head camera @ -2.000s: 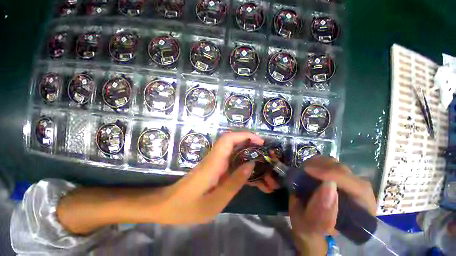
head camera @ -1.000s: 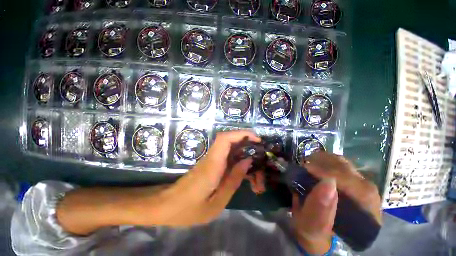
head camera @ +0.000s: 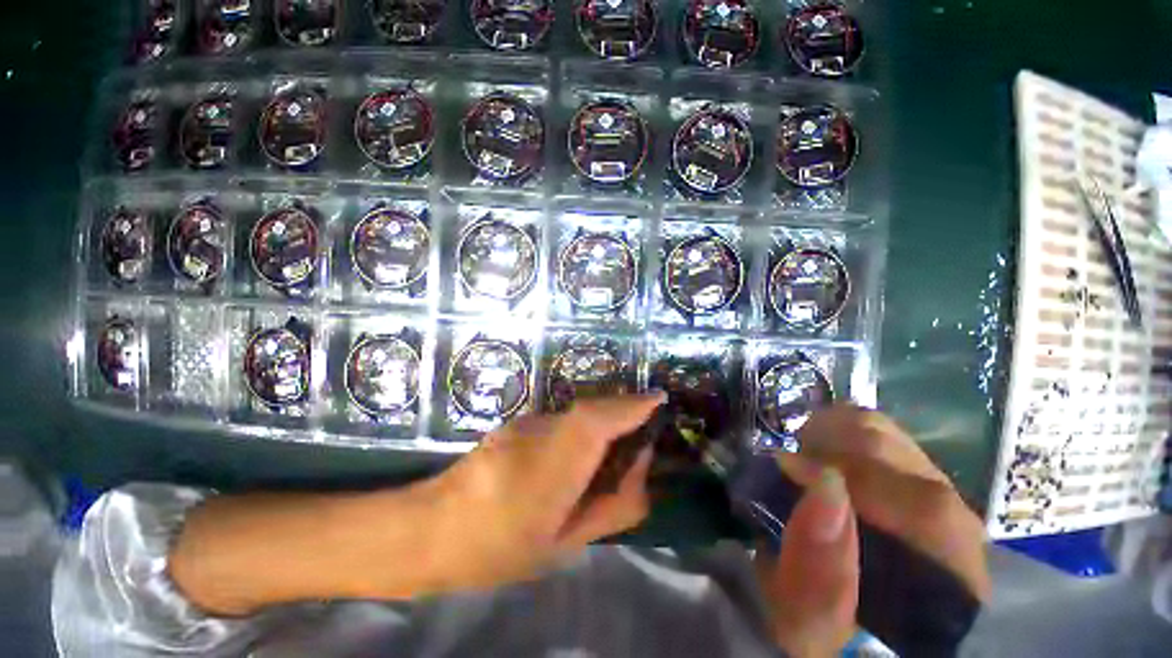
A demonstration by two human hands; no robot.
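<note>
My left hand (head camera: 553,482) is at the tray's near edge, its fingertips on a dark, blurred round unit (head camera: 684,435); fingers and shadow hide much of it. My right hand (head camera: 874,501) grips a thick dark electric screwdriver (head camera: 915,559), which points left. Its gold bit (head camera: 698,441) is at the unit; whether it touches a screw cannot be told. Beyond the hands, a clear blister tray (head camera: 257,431) holds rows of round units with shiny rims. One near-row pocket (head camera: 197,354) at the left holds no unit.
At the right lies an off-white slotted board (head camera: 1092,386) with dark specks at its near end and slim dark tweezers (head camera: 1113,251) on it. Pale specks lie on the green mat (head camera: 945,231) left of the board. White paper (head camera: 1161,161) is at the right edge.
My left fingertips have moved slightly right and down, uncovering a unit in the near row. The held unit is harder to see. The screwdriver remains in my right hand, its bit slightly lower.
</note>
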